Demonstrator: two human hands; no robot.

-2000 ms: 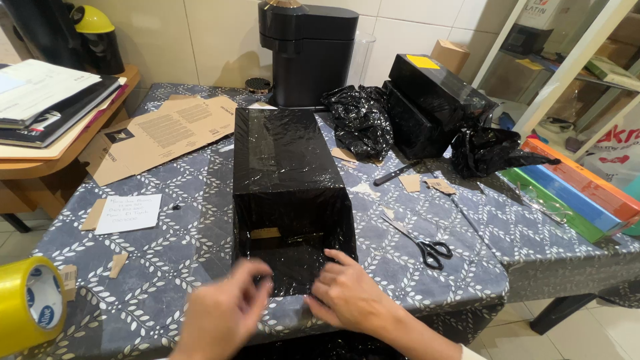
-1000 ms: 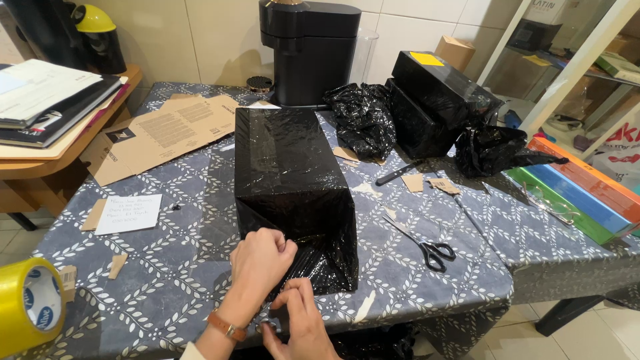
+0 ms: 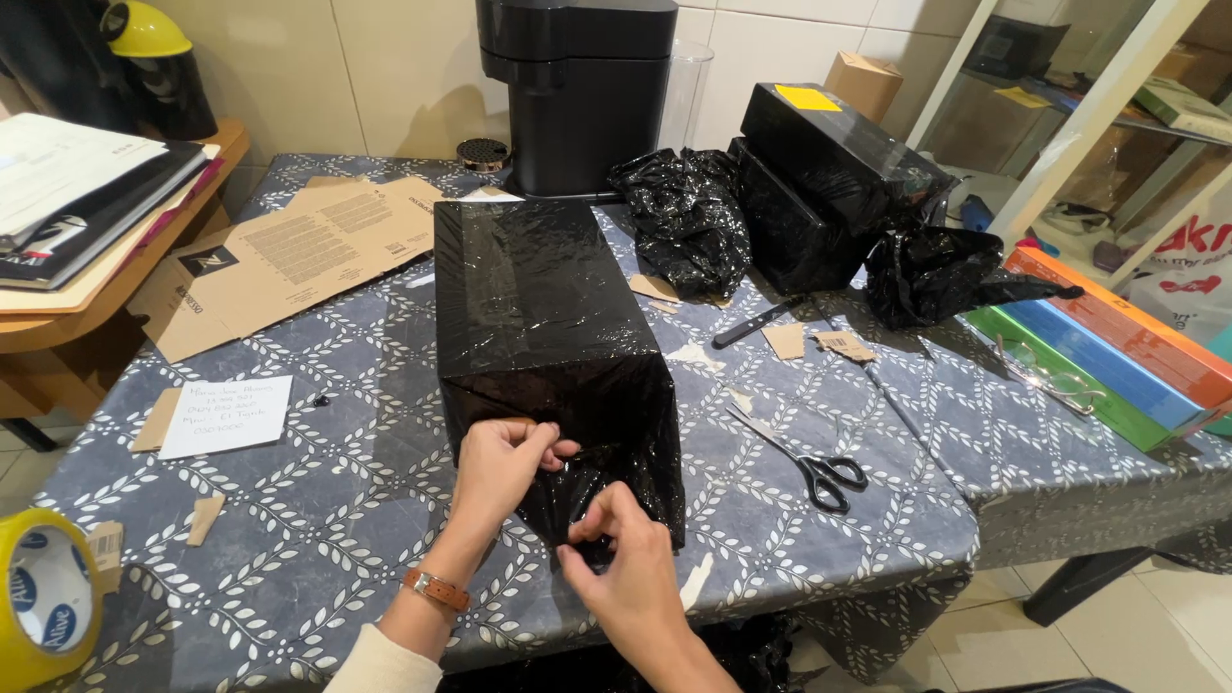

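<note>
A box wrapped in shiny black plastic lies on the patterned tablecloth, its near end toward me with loose plastic hanging from it. My left hand pinches a fold of that plastic at the near end, thumb against fingers. Lower and to the right, my right hand grips the plastic's front edge between thumb and fingertips. Black-handled scissors lie to the right of the box with their blades partly apart. Farther back is a dark-handled knife. A roll of yellow tape stands at the lower left.
Flattened cardboard and a handwritten note lie left of the box. Behind stand a black coffee machine, crumpled black plastic and black-wrapped boxes. Eyeglasses rest on colored boxes at right.
Both hands first moved left and down along the plastic. Since the frame one second ago, the right hand has moved right and up, and the loose plastic is now drawn toward me between the hands.
</note>
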